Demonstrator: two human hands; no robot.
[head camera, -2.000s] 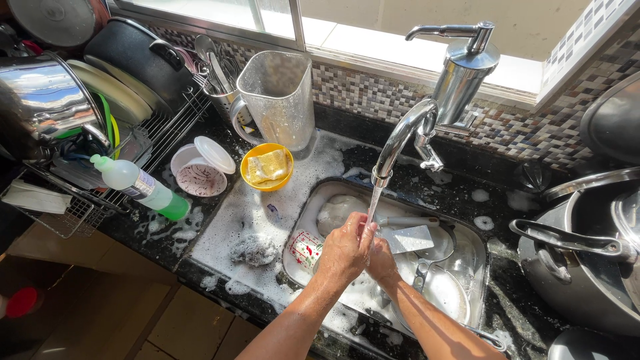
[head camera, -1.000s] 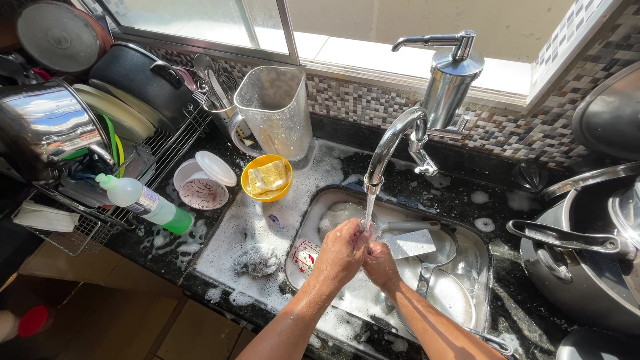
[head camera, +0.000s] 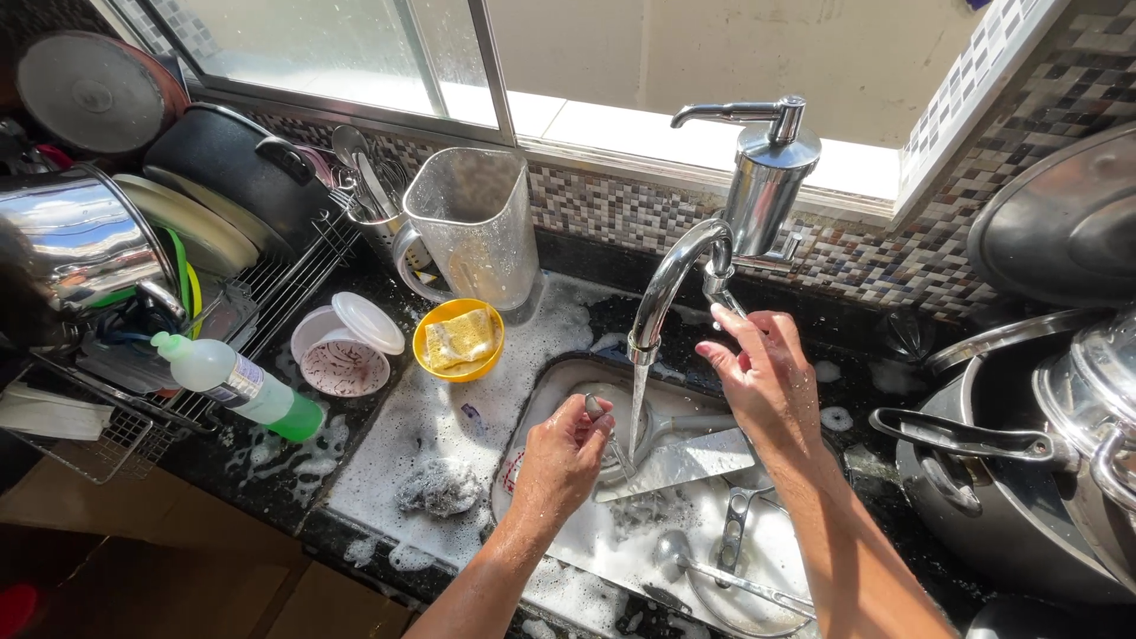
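My left hand (head camera: 561, 453) is over the sink basin, its fingers closed on a metal utensil (head camera: 612, 437), probably a piece of cutlery, partly hidden by the fingers. Beside it, water runs from the chrome faucet (head camera: 666, 280) into the basin (head camera: 524, 417). My right hand (head camera: 765, 377) is raised right of the spout, fingers apart, with fingertips close to the faucet's lever (head camera: 728, 300); whether they touch it is unclear. Below lie a wide metal blade (head camera: 688, 463), a ladle (head camera: 674, 548) and other soapy metal utensils.
Left of the basin are a steel wool pad (head camera: 437, 486), a yellow bowl (head camera: 453, 377) with a sponge (head camera: 460, 340), a plastic pitcher (head camera: 470, 231), small plastic tubs (head camera: 344, 366), a detergent bottle (head camera: 240, 386) and a loaded dish rack (head camera: 293, 284). Large pots (head camera: 976, 497) stand at right.
My hands were together under the running water and are now apart. The right one has moved up toward the faucet's lever, and a metal utensil now shows in the left one.
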